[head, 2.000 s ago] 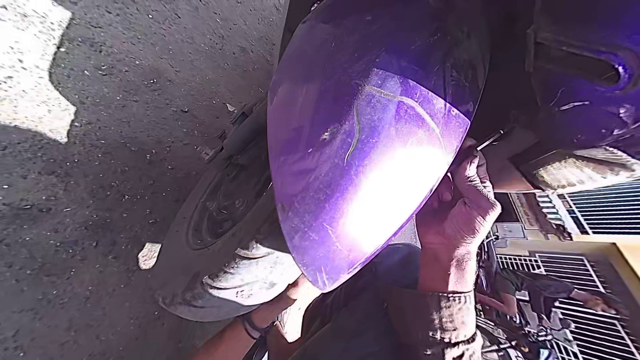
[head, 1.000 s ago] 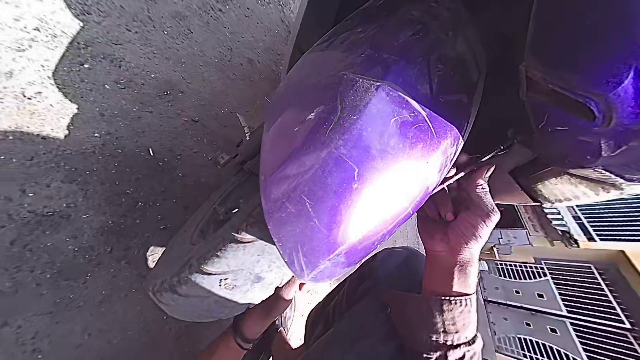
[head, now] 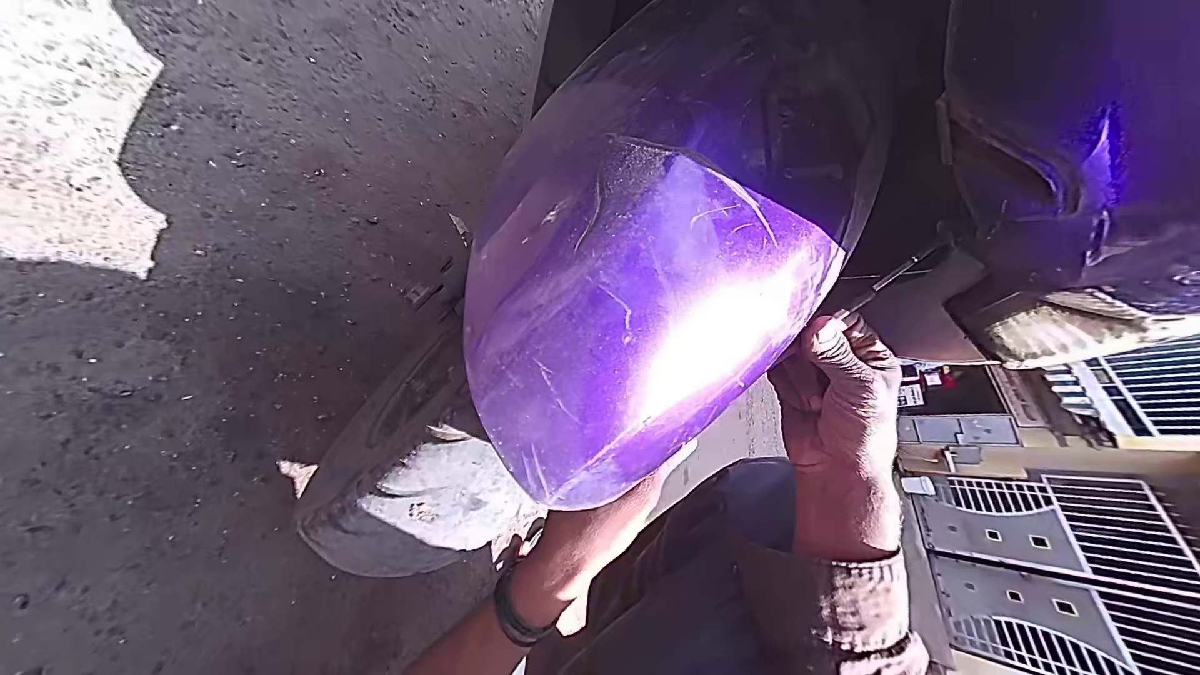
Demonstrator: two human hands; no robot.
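Observation:
A glossy purple curved body panel of what looks like a scooter fills the middle, with scratches and a bright glare on it. At its right edge my right hand, in a brown cuff, pinches a thin metal rod-like tool between thumb and fingers. The rod slants up to the right towards the dark gap beside another purple part. My left hand, with a dark band on the wrist, reaches under the panel's lower tip. Its fingers are hidden behind the panel, so its grip does not show.
Below left of the panel, a dusty rounded part, perhaps a wheel cover, stands over rough grey ground. My trousered legs are between the arms. A building's metal gate appears sideways at the right.
My left hand has moved from the panel's lower tip to farther underneath it, where its fingers are now hidden. My right hand remains by the panel's right edge with the thin tool.

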